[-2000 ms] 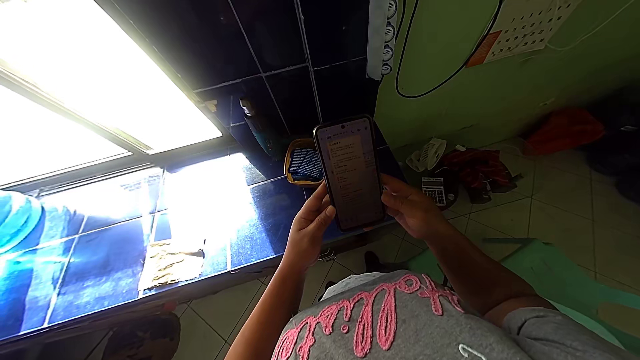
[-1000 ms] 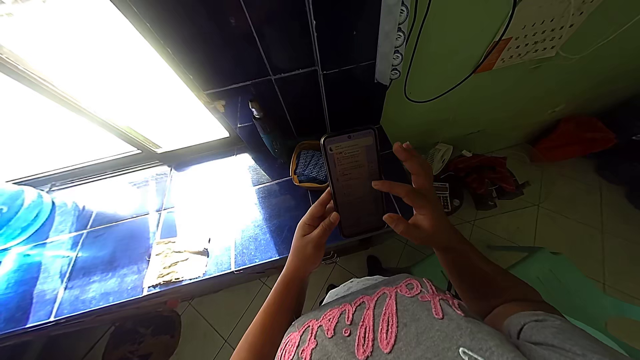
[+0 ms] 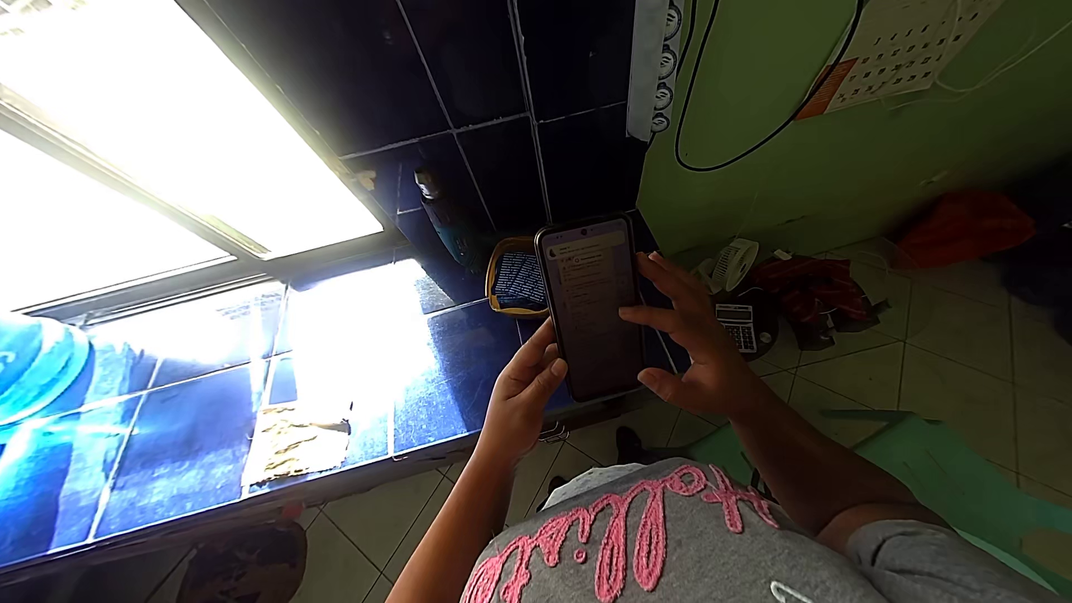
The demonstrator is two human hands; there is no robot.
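A dark-cased smartphone [image 3: 593, 314] stands upright in front of me, its lit screen facing me and bearing writing. My left hand [image 3: 528, 394] grips its lower left edge, thumb along the front and fingers behind. My right hand [image 3: 691, 335] is at the phone's right side with fingers spread, one fingertip at the right edge of the screen; whether it touches cannot be told. Just left of the phone, partly hidden by it, a small yellow-rimmed basket [image 3: 494, 293] holds a dark blue item with white print [image 3: 521, 280].
A bottle [image 3: 448, 222] stands by the dark tiled wall. The blue tiled counter [image 3: 193, 452] has a broken patch and a blue plastic container [image 3: 38, 368]. At right are a calculator [image 3: 737, 327], a small white fan [image 3: 733, 264], red cloth [image 3: 816, 289] and a green surface [image 3: 930, 477].
My right hand has let go of the phone's right edge and spread its fingers beside the screen. My left hand still holds the phone. What the screen shows has changed at its top.
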